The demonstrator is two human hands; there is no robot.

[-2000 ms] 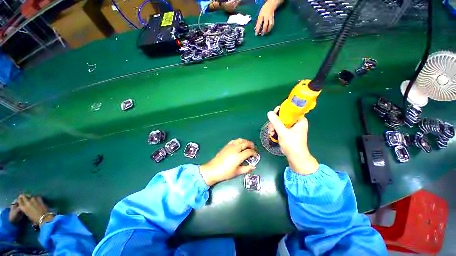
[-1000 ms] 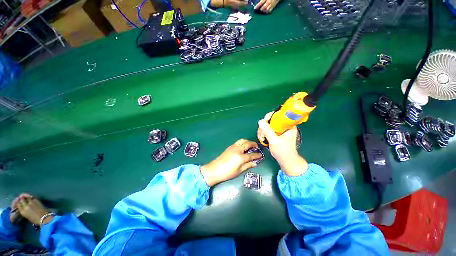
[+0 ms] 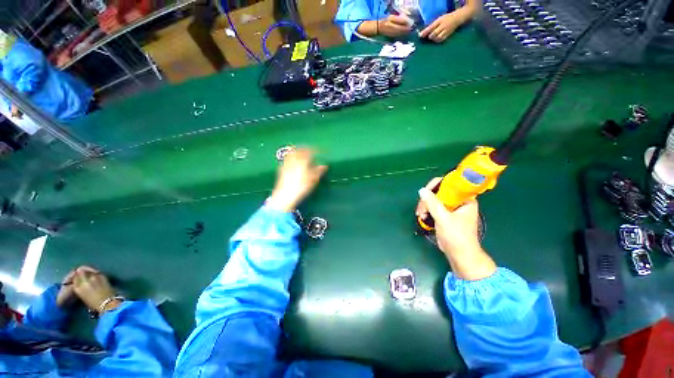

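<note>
My right hand (image 3: pixel 456 221) grips the yellow-orange electric screwdriver (image 3: pixel 471 177), its lower end over a round grey disc (image 3: pixel 482 227) mostly hidden by the hand. My left hand (image 3: pixel 298 177) is blurred, reaching forward over the green mat, fingers apart with nothing visible in them. A small silver-rimmed housing (image 3: pixel 284 153) lies just beyond its fingers; contact cannot be told. Another housing (image 3: pixel 316 227) lies beside my left sleeve, with part of one more at the sleeve's edge. A single housing (image 3: pixel 403 283) lies nearer me, left of my right sleeve.
A black box (image 3: pixel 291 70) and housing pile (image 3: pixel 360 80) are across the bench. A black adapter (image 3: pixel 604 267) and housing cluster (image 3: pixel 632 238) are at right, a red stool (image 3: pixel 650 351) below. Other people's hands show at left (image 3: pixel 90 289) and at the far side (image 3: pixel 441 28).
My left hand has left the housing near the disc and moved forward and left. The far housing has shifted right along the mat. The view has turned left; my right hand still holds the screwdriver.
</note>
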